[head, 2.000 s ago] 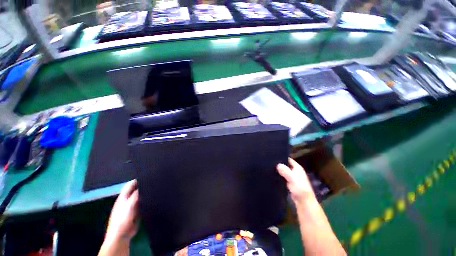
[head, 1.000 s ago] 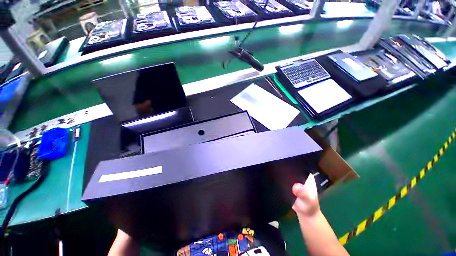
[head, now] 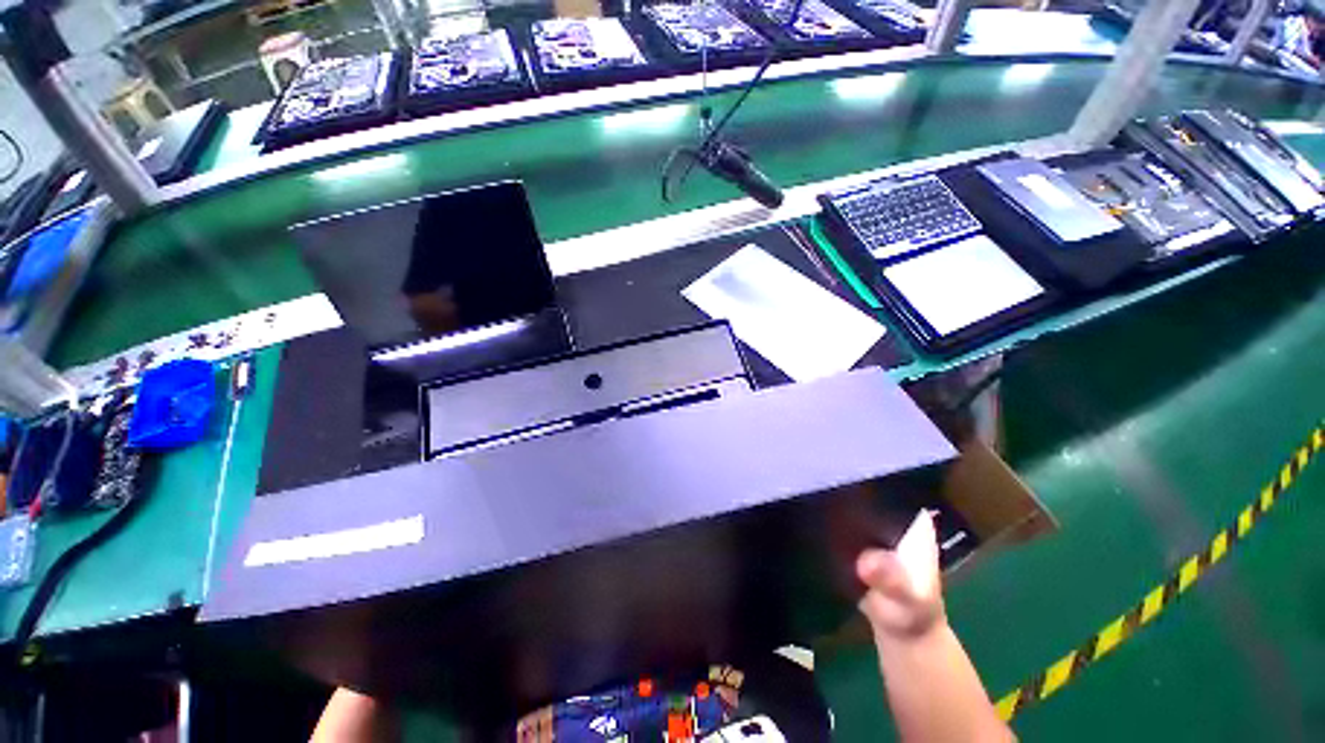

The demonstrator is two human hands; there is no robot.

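Observation:
A bulky matte black box (head: 610,472) with a white label strip on its edge is tilted towards me over the bench's front edge. Behind its edge shows a grey surface with a round dark dot. My right hand (head: 904,581) is at the box's right side, thumb up, fingers partly hidden. My left hand is hidden behind the box; only the forearm shows at the bottom. An open laptop (head: 429,276) with a glossy black screen stands behind the box. A pale grey flat panel (head: 785,312) lies on the black mat (head: 625,298), right of the laptop.
Laptop parts in black trays (head: 930,261) line the right end. A brown carton (head: 1003,508) is below the bench at right. A blue bin (head: 177,404) and a black cable are at left. A small black device (head: 734,171) hangs over the mat. Opened units (head: 465,66) sit on the rear shelf.
The box has tilted from nearly upright, so its label edge and the grey surface behind show. It is slightly lower at left than a second ago. My left hand has gone out of sight behind it.

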